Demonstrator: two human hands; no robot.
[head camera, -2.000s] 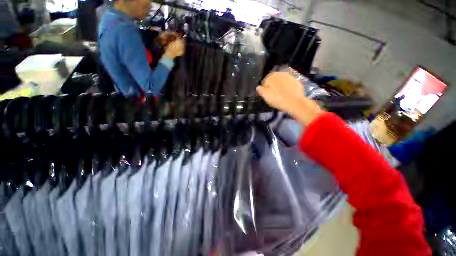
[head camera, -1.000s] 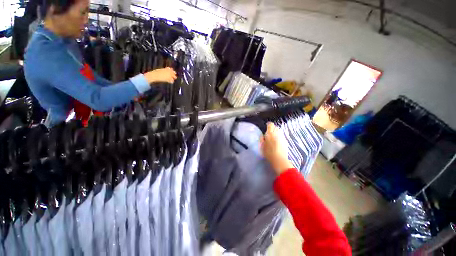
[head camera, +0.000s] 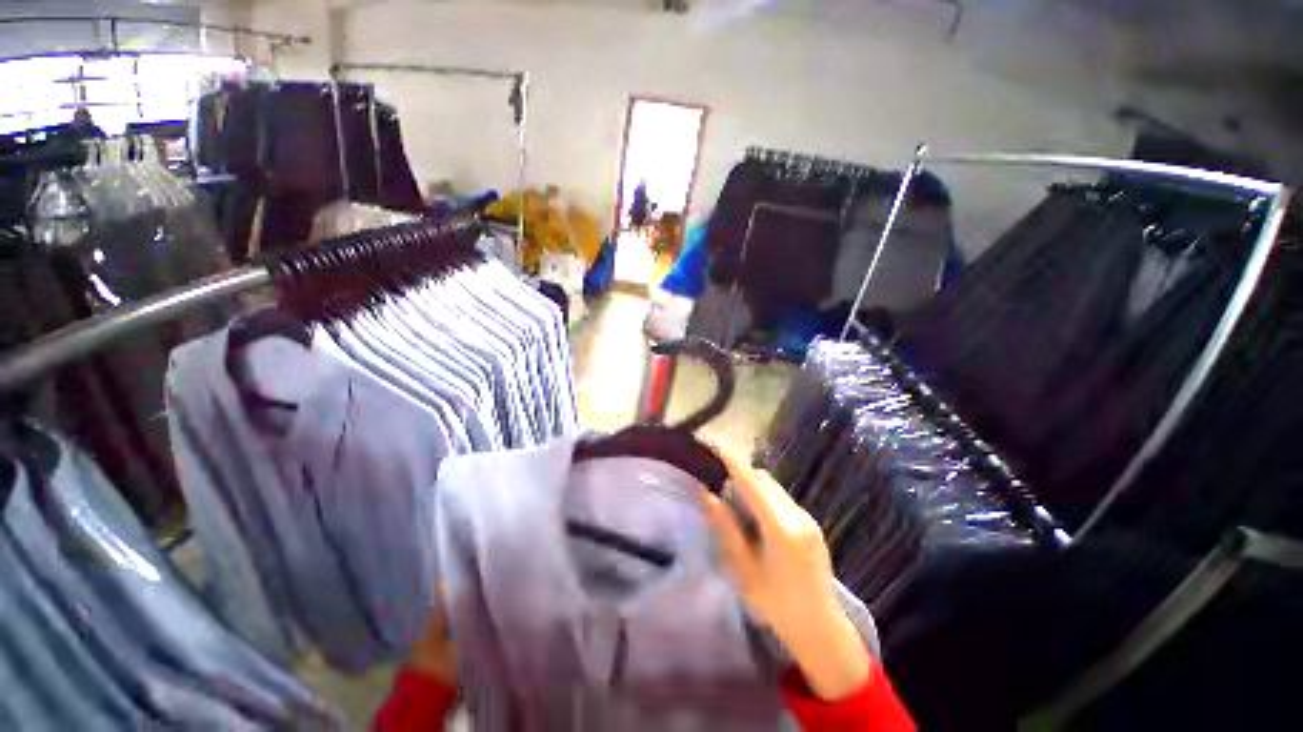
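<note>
A light blue-grey shirt (head camera: 515, 572) on a dark hanger (head camera: 707, 386) is held up off the rail in front of me. Its collar is open, with a dark label strip inside. My right hand (head camera: 786, 558) grips it at the shoulder beside the hanger. My left hand (head camera: 440, 644) is low at the shirt's left edge, mostly hidden behind the cloth, so its grip does not show. More light shirts (head camera: 457, 336) hang packed on the metal rail (head camera: 143, 318) to the left.
Shirts under shiny film (head camera: 86, 572) hang at the lower left. Film-covered garments (head camera: 915, 458) hang on a rail to the right. Dark garments (head camera: 1115, 300) hang on a silver rack further right. A bright doorway (head camera: 662, 165) and coloured heaps are at the back.
The view has swung right. My right hand, earlier at the shirts on the rail, now holds one shirt on its hanger away from the rail. The other person is out of view.
</note>
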